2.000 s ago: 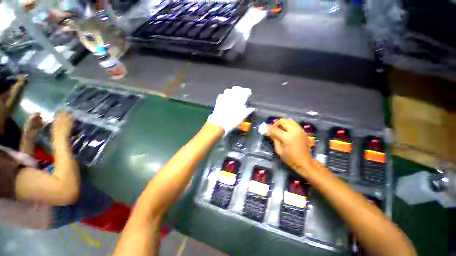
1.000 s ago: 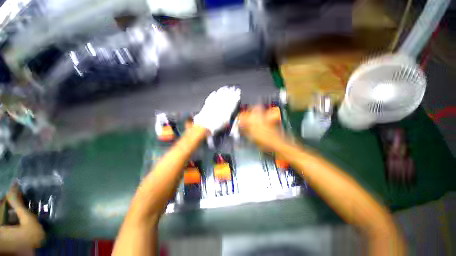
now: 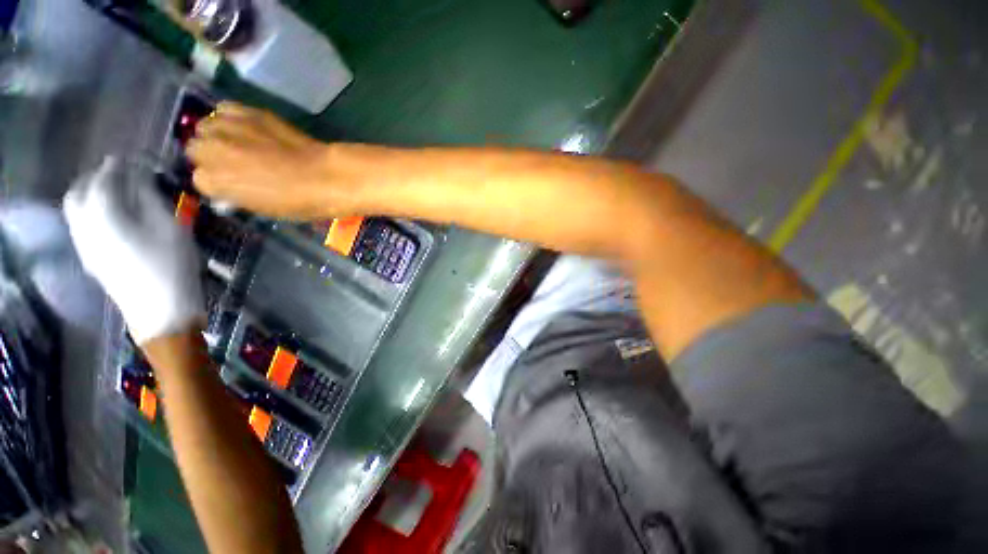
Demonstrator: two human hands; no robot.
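Observation:
Black keypad phones with orange bands lie in a clear tray; one phone is at its right end, another in the near row. My left hand, in a white glove, is over the tray's far side, palm down. My right hand is bare, with curled fingers, over the far row beside the glove. A phone's dark red-marked end shows at its fingertips. The fingers and glove hide what they touch; no cloth can be made out.
A whitish bottle with a round metal top stands on the green mat beyond my right forearm. A dark glossy pile is at the left edge. A red stool-like object is below the bench edge. Yellow lines mark the grey floor.
The view has swung and tilted, so the tray now sits at the left. The fan is out of view. Both hands remain close together over the tray's far row.

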